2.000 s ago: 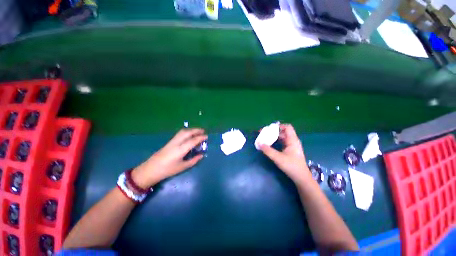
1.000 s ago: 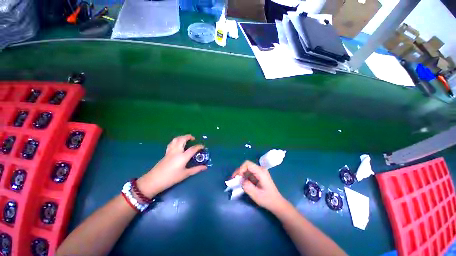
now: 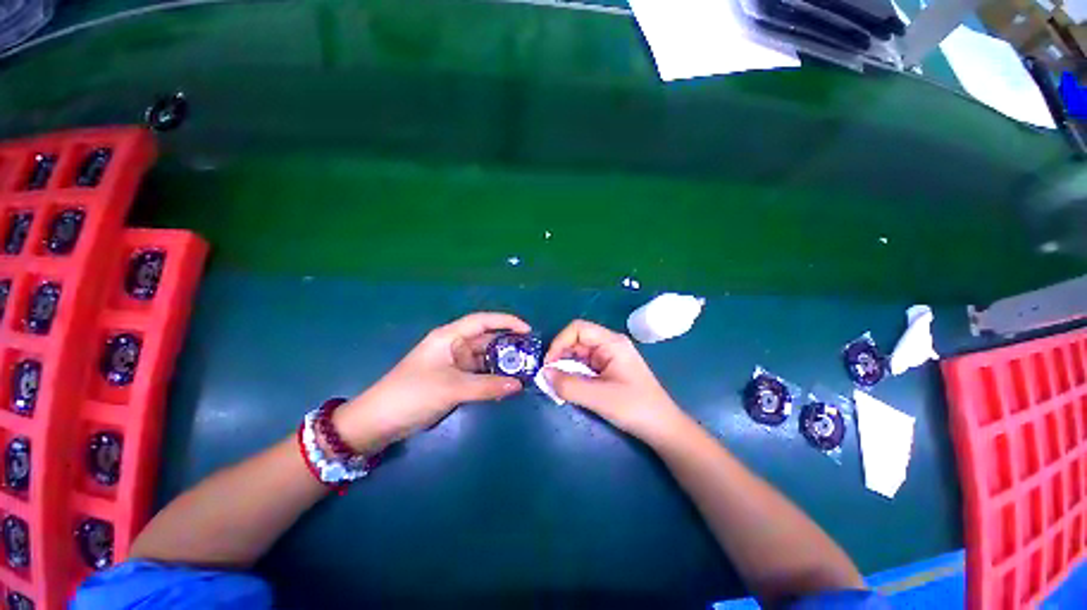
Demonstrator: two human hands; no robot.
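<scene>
A round black part (image 3: 514, 358) with a pale ring centre is between the thumb and fingers of my left hand (image 3: 443, 372). My right hand (image 3: 608, 379) holds a folded white tissue (image 3: 565, 380) at the part's right edge; its fingertips are close to the part. The white glue bottle (image 3: 665, 318) lies on its side just beyond my right hand, touched by neither hand. Its needle tip cannot be made out.
Red trays (image 3: 167, 346) filled with black discs are stacked at left. Black discs (image 3: 769, 399) on clear film, a white paper slip (image 3: 883, 442) and a crumpled tissue (image 3: 914, 340) lie at right, beside a red tray with empty pockets (image 3: 1035, 441) and a grey bar (image 3: 1035, 306).
First my right hand held the bottle; it let go of it and took the tissue. Since then it has brought the tissue to the black part. My left hand stays around the part.
</scene>
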